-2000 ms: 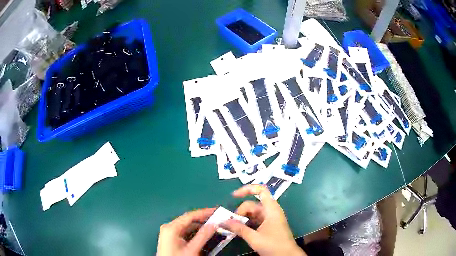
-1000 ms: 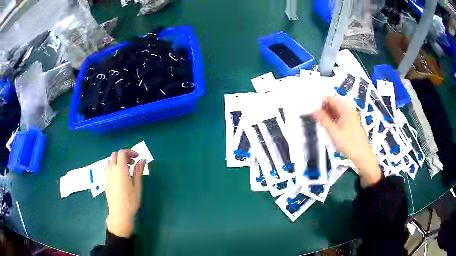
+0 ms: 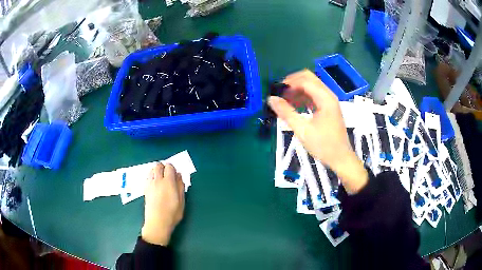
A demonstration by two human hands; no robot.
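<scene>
My left hand [image 3: 165, 203] rests on the right part of the fanned stack of empty white sleeves [image 3: 105, 185] at the left; whether its fingers grip a sleeve I cannot tell. My right hand [image 3: 322, 124] is raised between the large bin and the filled heap, its thumb and fingers closed on a black strap [image 3: 268, 116] that hangs down, blurred. The large blue bin [image 3: 185, 125] is heaped with loose black straps [image 3: 174, 84] with thin bright metal lines. Filled sleeves [image 3: 383, 140] with dark panels and blue print overlap at the right, partly hidden by my right hand and sleeve.
A small blue bin [image 3: 359, 90] with dark parts stands behind the filled heap, near a white post [image 3: 392, 66]. Another small blue bin [image 3: 47, 145] is at the left. Clear plastic bags [image 3: 63, 87] lie back left. A pale ribbed row [image 3: 464, 169] lies at the far right.
My right hand has left the filled sleeves, moved toward the large bin and taken hold of a black strap. My left hand remains at the empty sleeves. The camera view has shifted left.
</scene>
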